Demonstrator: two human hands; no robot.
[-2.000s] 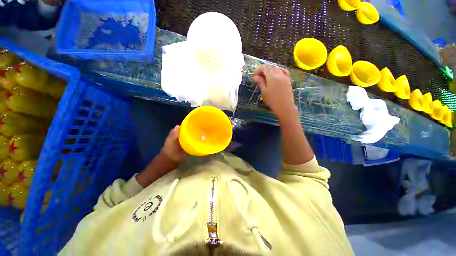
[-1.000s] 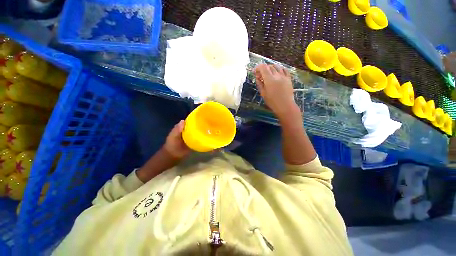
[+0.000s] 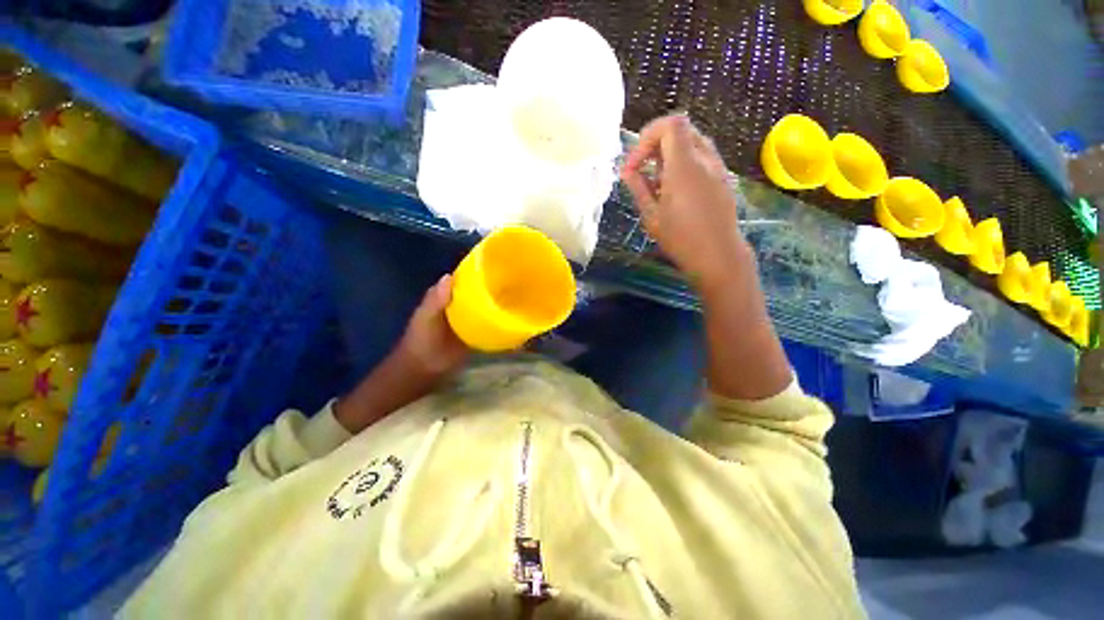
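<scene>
My left hand (image 3: 432,332) holds a yellow stack of nested shells (image 3: 511,288) in front of my chest, its open hollow end facing up; how many shells it has cannot be told. My right hand (image 3: 680,194) is over the conveyor side ledge, fingers bent, with no object visible in it. A white bowl (image 3: 562,79) sits on a white cloth (image 3: 466,158) on the ledge, left of my right hand. Single yellow shells (image 3: 797,153) lie in a row on the dark mesh belt.
A blue lattice crate (image 3: 157,315) with star-printed shell stacks (image 3: 73,254) stands at left. A shallow blue tray (image 3: 409,55) is at upper left. A crumpled white tissue (image 3: 910,303) lies on the ledge (image 3: 787,260) at right. A dark bin with white contents (image 3: 987,472) is below.
The view has shifted, so the belt and ledge things appear further right. The stack in my left hand is tilted more, showing more of its side. My right hand has risen slightly, fingers more bent.
</scene>
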